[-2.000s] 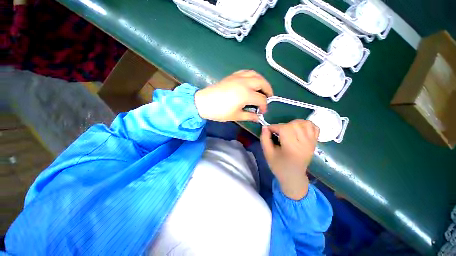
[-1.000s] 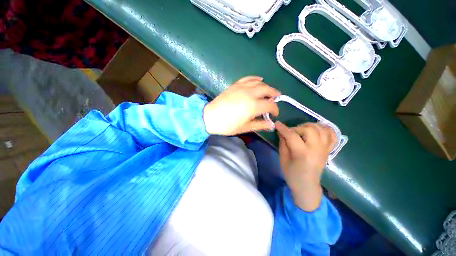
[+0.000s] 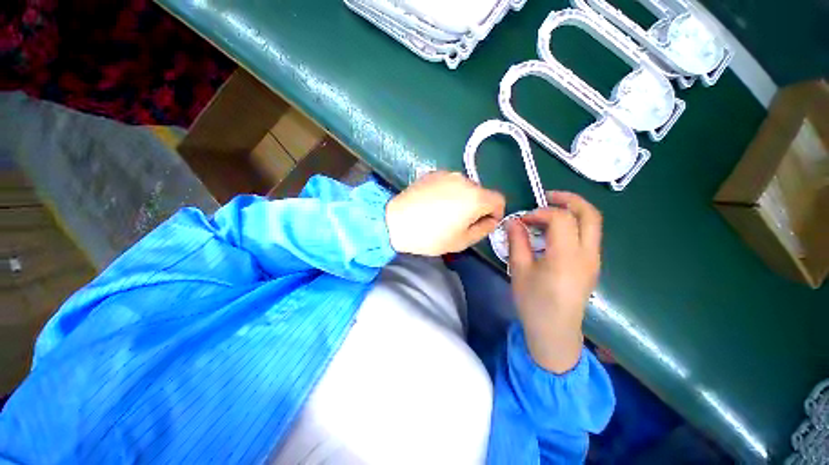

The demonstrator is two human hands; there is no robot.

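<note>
A white plastic loop-shaped housing (image 3: 534,169) is at the bench's near edge, its curved end pointing away from me and its round disc end towards me. My left hand (image 3: 445,214) is at the left side of the disc end, fingers curled and fingertips together; whether it pinches a small part cannot be seen. My right hand (image 3: 561,250) grips the disc end from the right, thumb and fingers over the disc and hiding much of it.
Several white housings (image 3: 604,153) lie in an overlapping row beyond my hands. A housing stack (image 3: 452,45) is at the top. An open cardboard box (image 3: 773,213) is at the right, a floor carton (image 3: 259,136) below the bench edge at left. More pale parts (image 3: 812,427) are bottom right.
The housing has turned: its disc end now lies between my hands and its curved end points away. Both hands have moved from the curved end to the disc end.
</note>
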